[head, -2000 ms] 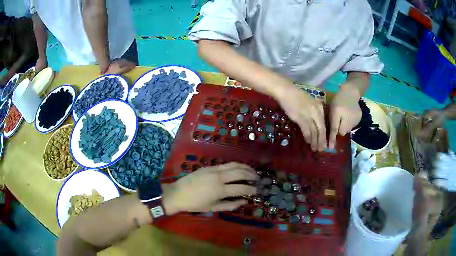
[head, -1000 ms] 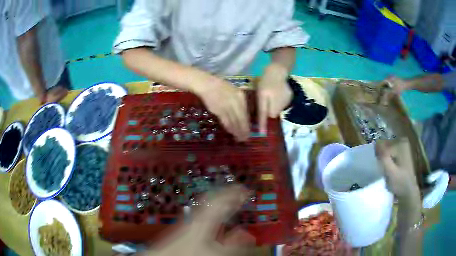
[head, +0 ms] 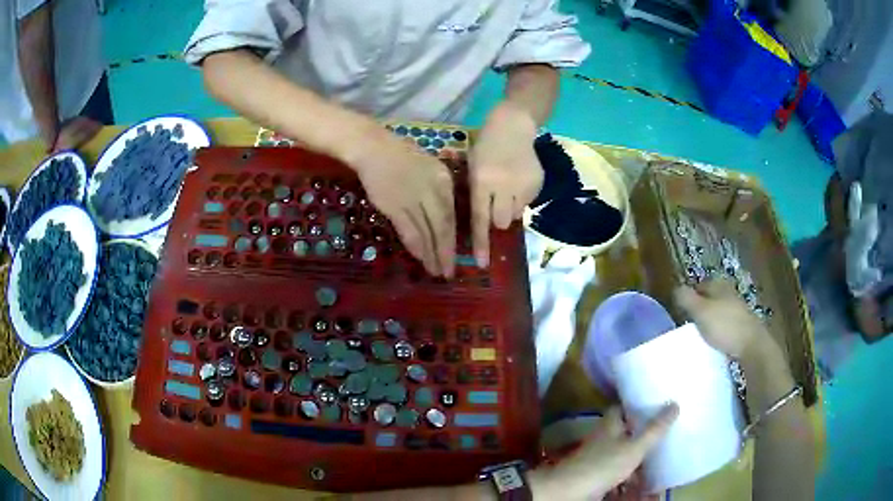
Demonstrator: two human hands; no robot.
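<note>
The dark-red tray (head: 323,284) lies in front of me, with two fields of holes. Loose shiny round discs (head: 343,362) are scattered and heaped over its near field, with more on the far field. Some slots hold grey-blue bars and one holds a yellow piece. The white tub (head: 685,406) is tipped at the tray's right; its inside is hidden. My left hand (head: 612,450), with a watch at the wrist, holds its lower left side. My right hand (head: 725,318) is at its upper edge, by the box.
A person opposite has both hands (head: 416,201) on the tray's far field. Plates of grey-blue (head: 147,171), teal (head: 54,274) and pale yellow pieces (head: 57,435) stand left. Right are a black-piece bowl (head: 573,201), lilac cup (head: 622,328), white cloth (head: 558,303) and cardboard box with shiny parts (head: 783,240).
My left hand has left the tray and moved right onto the tub. The tub has gone from upright to tipped. The view has shifted right, and the discs on the near field are more spread.
</note>
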